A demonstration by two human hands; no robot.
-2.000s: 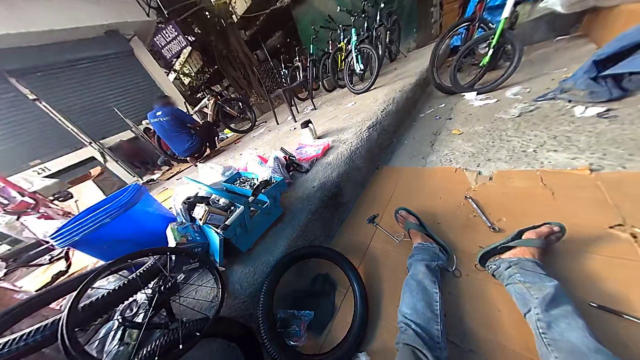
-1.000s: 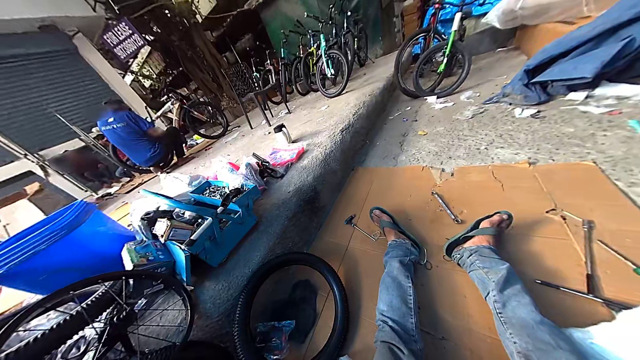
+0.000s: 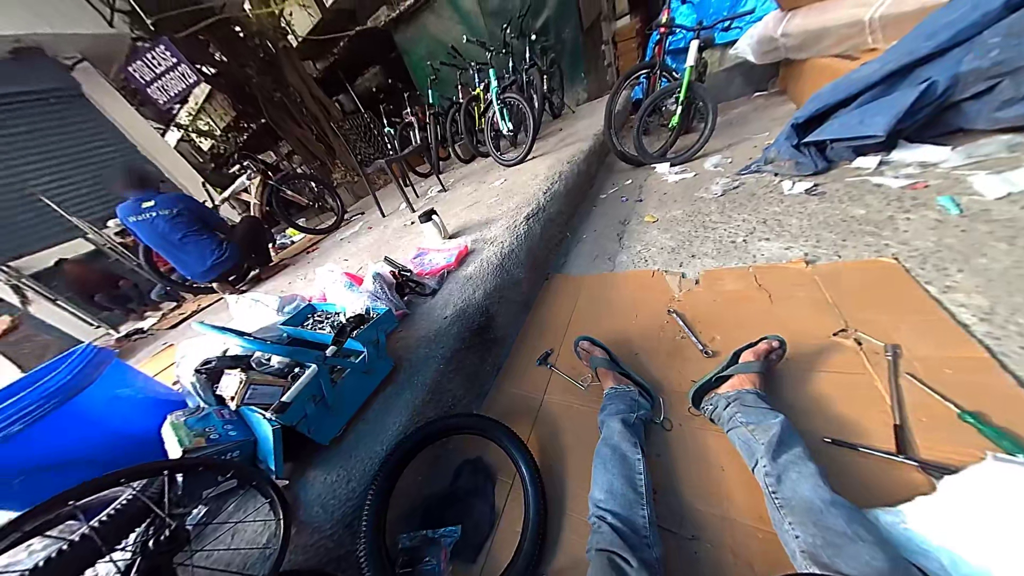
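Neither my left hand nor my right hand shows in the head view. My sandalled feet rest on a flattened cardboard sheet [image 3: 624, 304]. A combination wrench [image 3: 690, 332] lies between them and slightly beyond, and a T-handled tool [image 3: 564, 370] is left of my left foot. On the right lie a long socket tool [image 3: 894, 400], a screwdriver with a green handle [image 3: 986, 432] and a dark rod [image 3: 888, 456]. A bicycle tyre [image 3: 532, 488] overlaps the cardboard's left edge, with a plastic packet [image 3: 428, 550] inside its ring. A spoked wheel [image 3: 280, 512] is at lower left.
A blue toolbox [image 3: 344, 400] full of parts stands beside a blue tub [image 3: 72, 424]. A concrete kerb [image 3: 520, 280] runs away from me. A person in a blue shirt [image 3: 180, 236] sits at left. Bicycles [image 3: 512, 128] stand behind; a blue tarp [image 3: 896, 104] lies at upper right.
The view has swung right since the first frame, bringing the tools on the right side of the cardboard into sight. White material now shows at the lower right edge.
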